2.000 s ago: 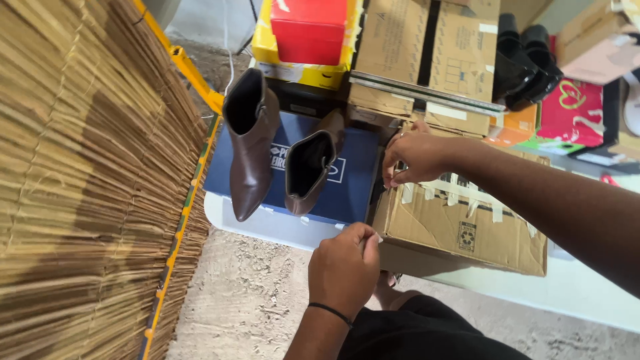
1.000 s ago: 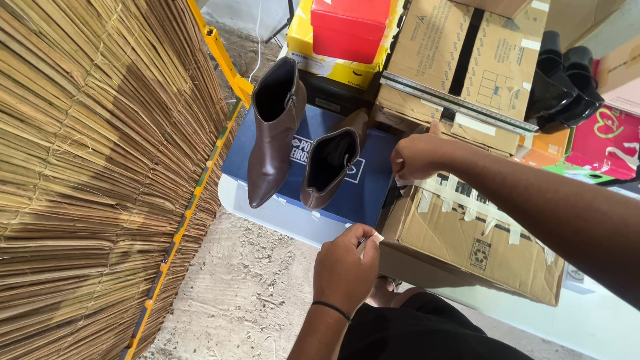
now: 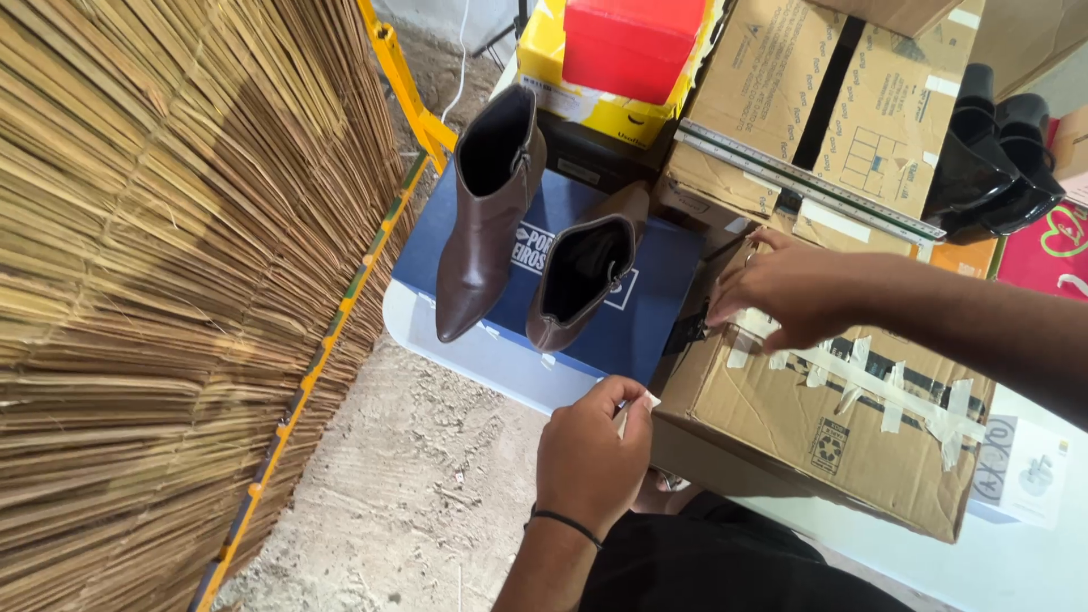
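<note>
Between thumb and forefinger my left hand (image 3: 595, 450) pinches a small piece of white tape (image 3: 651, 399), just off the front edge of a blue shoebox (image 3: 425, 246). My right hand (image 3: 778, 289) rests on or just over the near corner of a taped cardboard box (image 3: 765, 399), fingers bent and spread; whether it grips anything there cannot be told. Strips of masking tape (image 3: 892, 395) cross that box's top. On the blue shoebox stands a brown leather ankle boot (image 3: 480, 246), and its mate (image 3: 582, 280) leans beside it, opening toward me.
Behind are a red box (image 3: 633, 42) on a yellow shoebox (image 3: 544, 64), and a larger carton (image 3: 756, 76) with a ruler (image 3: 807, 180) along its edge. Black patent shoes (image 3: 977, 170) stand at right. A straw screen (image 3: 187, 255) with a yellow metal frame (image 3: 297, 399) borders the left.
My right hand's fingers have spread apart compared with a second ago. My left hand keeps its pinch on the tape. The boots stay where they were.
</note>
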